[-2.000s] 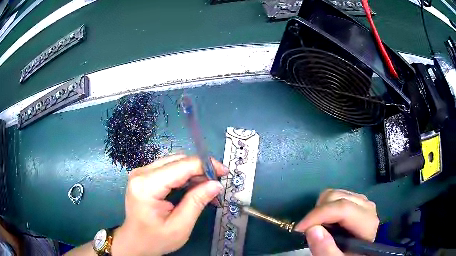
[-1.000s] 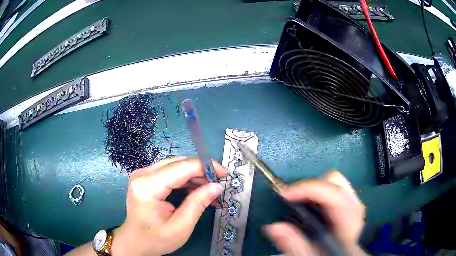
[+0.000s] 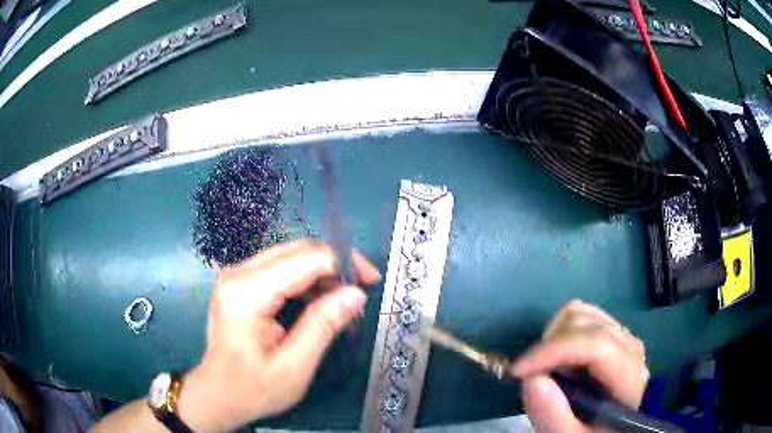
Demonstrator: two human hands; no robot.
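Observation:
A long grey fixture strip (image 3: 427, 245) with a row of small round shiny workpieces lies on the green mat between my hands. My left hand (image 3: 275, 326) is left of the strip and holds blurred tweezers (image 3: 332, 203) between thumb and fingers, their upper end pointing away from me. My right hand (image 3: 584, 364) is right of the strip and holds a soldering iron (image 3: 465, 348), its blurred tip over or beside the strip near the middle workpieces. Whether the tip touches is unclear. A pile of dark small components (image 3: 241, 207) lies beyond my left hand.
A black fan (image 3: 584, 139) stands at right with a red cable (image 3: 658, 63) over it. A black box with speckled contents (image 3: 680, 237) and a yellow sponge (image 3: 736, 269) are beside it. More strips (image 3: 103, 159) lie left and beyond the white rail (image 3: 322, 108). A silver ring (image 3: 138, 314) lies left.
The iron has moved from the strip's far end back toward its middle workpieces. My left hand and tweezers have shifted slightly off the strip. The strip beyond the rail at left has moved right.

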